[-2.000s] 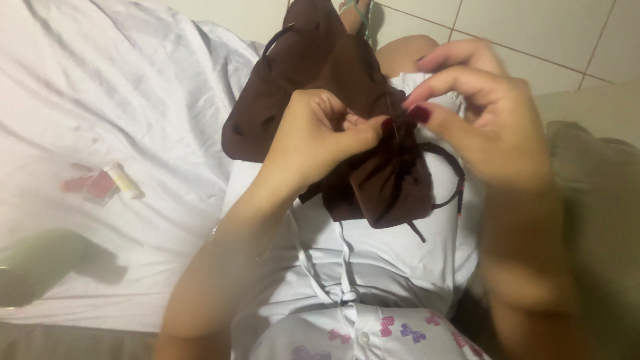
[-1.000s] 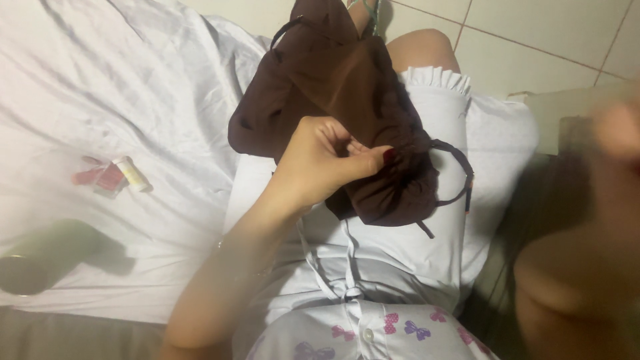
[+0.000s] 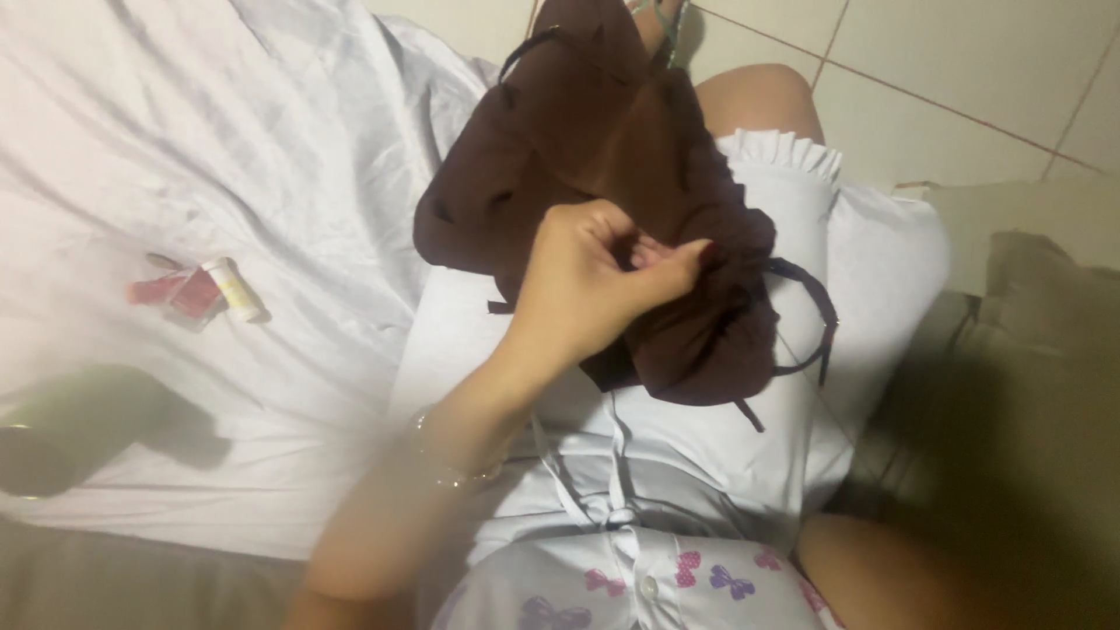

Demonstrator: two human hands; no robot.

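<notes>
Dark brown fabric with thin black straps lies bunched across my lap, over white ruffled shorts. My left hand pinches a gathered part of it between thumb and fingers. One black strap loop sticks out at the fabric's right side, and a fine thread seems to run down from that area over the shorts. My right hand is out of view; only part of the right arm shows at the bottom right. Whether that hand holds a needle cannot be seen.
On the white sheet at left lie a small white-and-yellow tube, a clear case with red contents and a green cylindrical container. Tiled floor shows at the top right, a grey-green surface at right.
My right hand was at the fabric beside my left, then moved away to the right and is now out of view. My left hand keeps its pinch on the fabric.
</notes>
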